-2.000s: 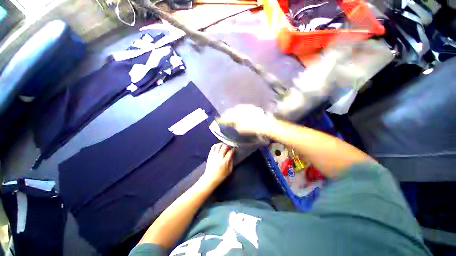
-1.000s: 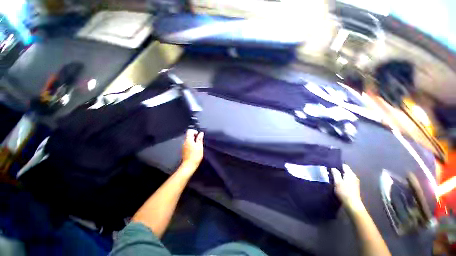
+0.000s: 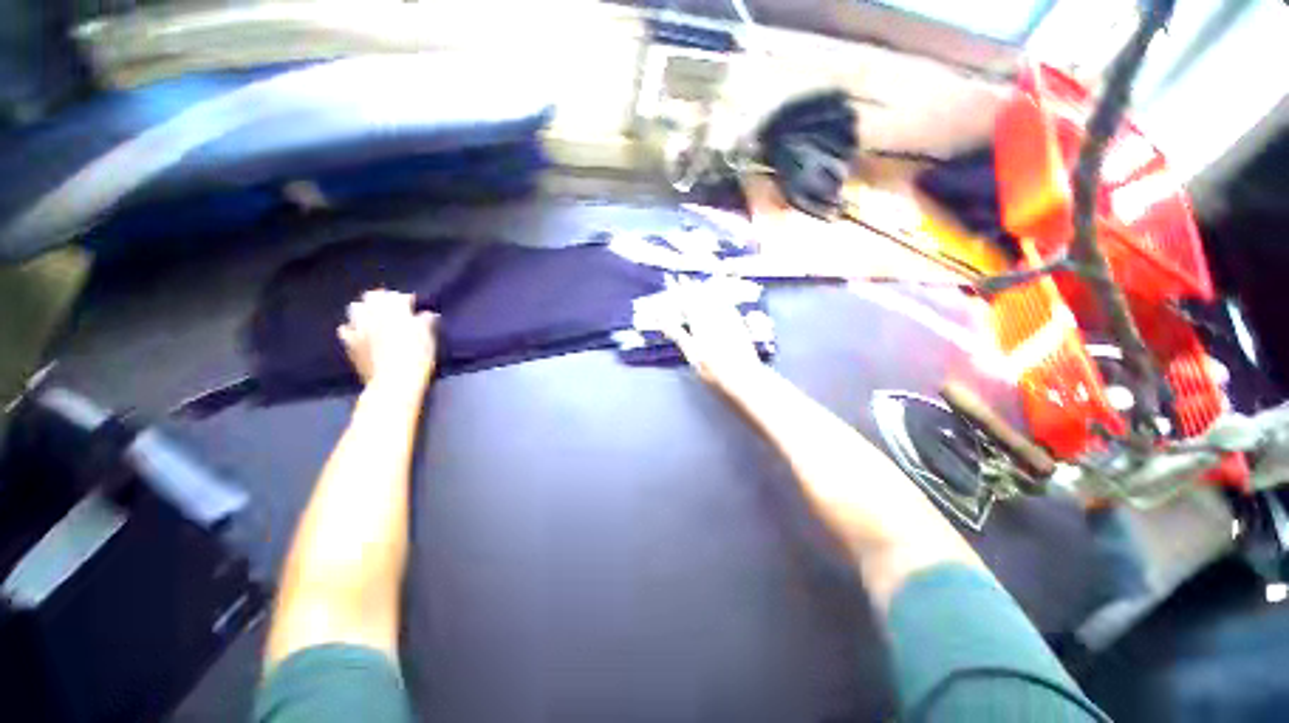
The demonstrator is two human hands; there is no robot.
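A pile of dark navy fabric panels lies across the far side of the grey pressing table, with white strips at its right end. My left hand rests on the pile's left part; whether its fingers pinch cloth cannot be told. My right hand is at the white-strip end, its fingers over the strips and blurred; its grip cannot be told. The iron stands on the table to the right, away from both hands.
A red plastic basket is at the right, with the wrapped iron hose hanging before it. A dark heap with white patches lies at the left. A blue padded board is behind the table.
The panel that both hands held at its ends is gone from the near table; a dark heap with white patches is at the left. Both hands have moved to the far pile.
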